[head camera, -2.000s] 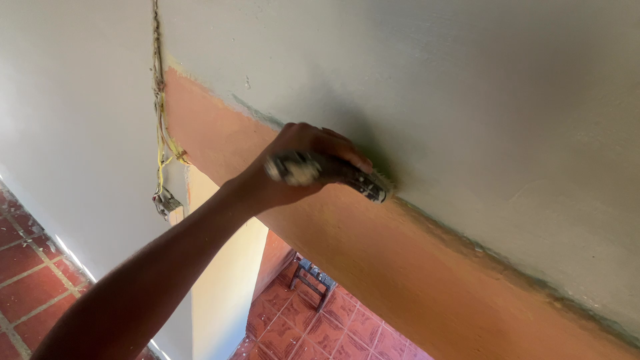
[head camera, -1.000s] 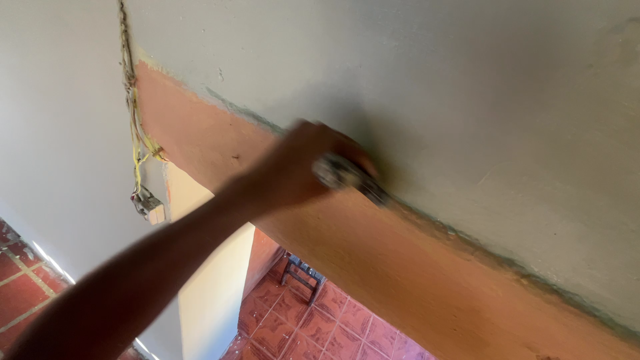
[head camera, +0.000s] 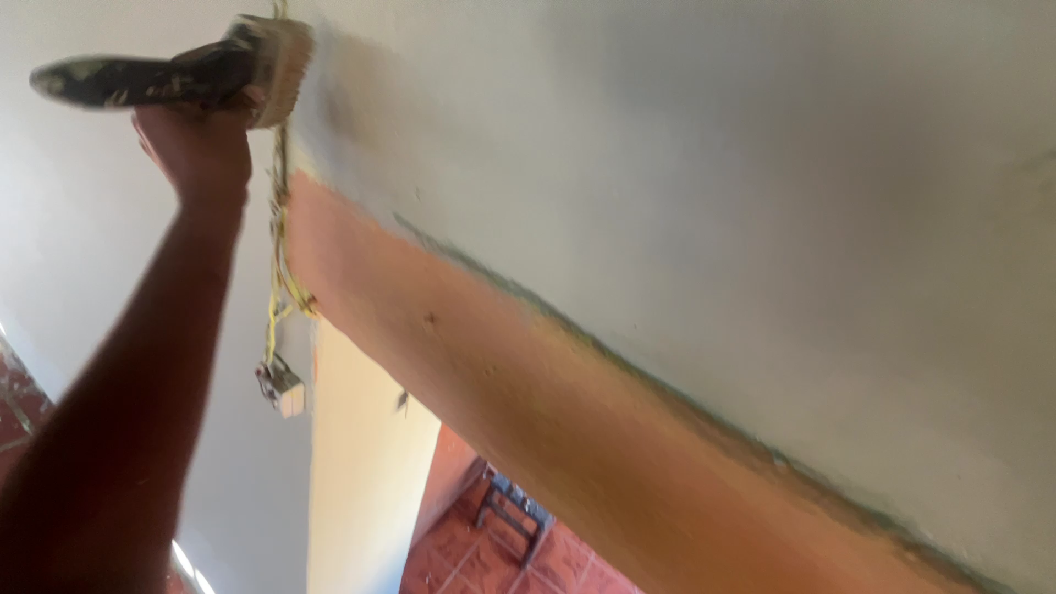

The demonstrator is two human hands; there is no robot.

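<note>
At the upper left, my left hand (head camera: 198, 144) grips a wide paintbrush (head camera: 219, 78) with a dark, paint-marked handle. The handle points left and the pale bristles face right, toward the grey wall (head camera: 701, 206) near its corner; whether they touch it is unclear. Below the brush, an orange-painted band (head camera: 462, 346) slants down to the right, with a dark greenish line along its upper edge. Twisted cables (head camera: 280, 214) run down the corner, partly hidden behind the brush. My right hand is out of view.
A small electrical fitting (head camera: 282, 389) hangs from the yellow wires beside a cream wall edge (head camera: 363, 462). Through the opening underneath, a dark stool or small table (head camera: 516, 503) stands on red floor tiles (head camera: 470, 553). More red flooring (head camera: 16, 404) shows at the far left.
My left hand and the brush have moved up and left, from the top edge of the orange band to beside the cables at the corner. The view has shifted somewhat.
</note>
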